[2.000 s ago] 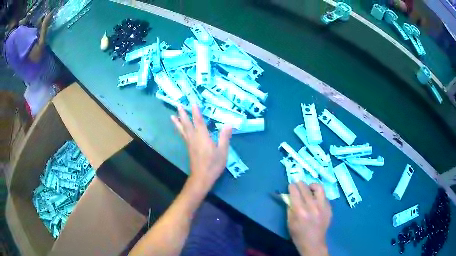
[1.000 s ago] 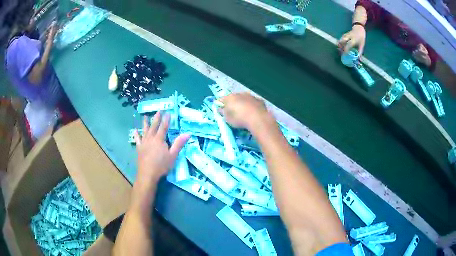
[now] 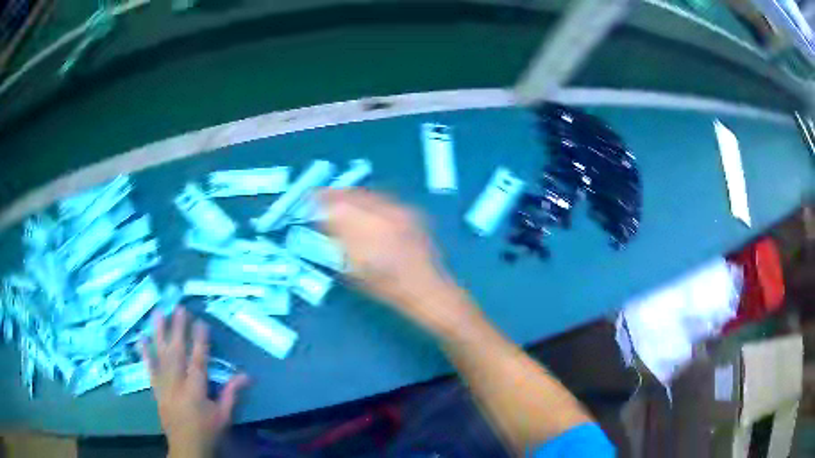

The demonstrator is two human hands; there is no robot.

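Observation:
Light-blue plastic housings lie in a large loose heap [image 3: 89,277] at the left and a smaller loose group [image 3: 255,268] in the middle. Two single housings lie apart, one upright in view [image 3: 439,159] and one slanted [image 3: 495,201]. A pile of small black parts [image 3: 581,170] is to their right. My left hand [image 3: 189,380] is at the bench's near edge, fingers spread, beside the large heap. My right hand [image 3: 380,237] is blurred, fingers curled at the right side of the smaller group; whether it holds anything is hidden.
A pale rail [image 3: 295,119] borders the green bench, with a dark green belt beyond. A white strip [image 3: 733,172] lies at the far right. Below the bench at right are a white bag [image 3: 679,318], a red object [image 3: 762,279] and a brown carton [image 3: 773,380].
The view has swung right, bringing the black pile back in. My right hand has left the large heap for the smaller group. My left hand is now lower, near the bench edge.

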